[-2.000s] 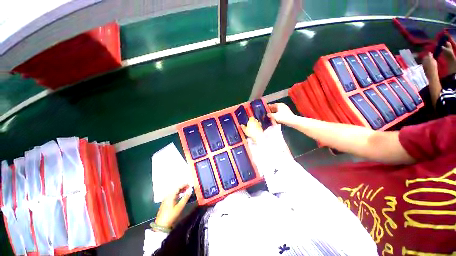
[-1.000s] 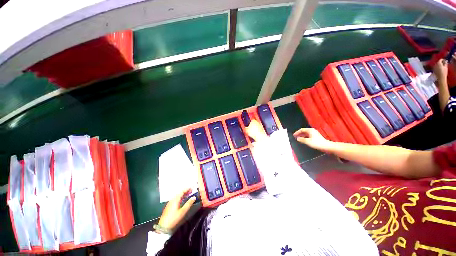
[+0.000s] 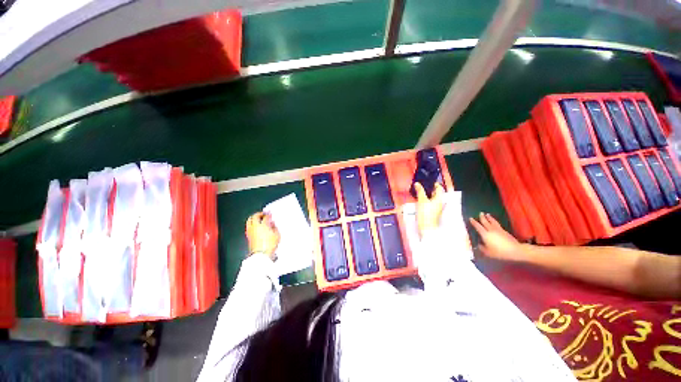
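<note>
A red tray of dark keypad phones lies in front of me. Its fourth top pocket shows empty. My right hand holds a dark phone, tilted over another phone in the top right pocket. My right sleeve cuff hides part of the tray's lower right. A stack of white empty sleeves lies just left of the tray. My left hand is at its left edge with fingers curled; whether it pinches a sleeve I cannot tell.
A stack of trays with sleeved phones stands at left. Red trays with bare phones stand at right. More red trays lie beyond the rail. A co-worker's hand is beside my right forearm. A pale post rises behind the tray.
My left hand has moved up along the sleeve stack. My right hand has lifted the phone from the fourth top pocket and moved right. The co-worker's hand has moved back from the tray.
</note>
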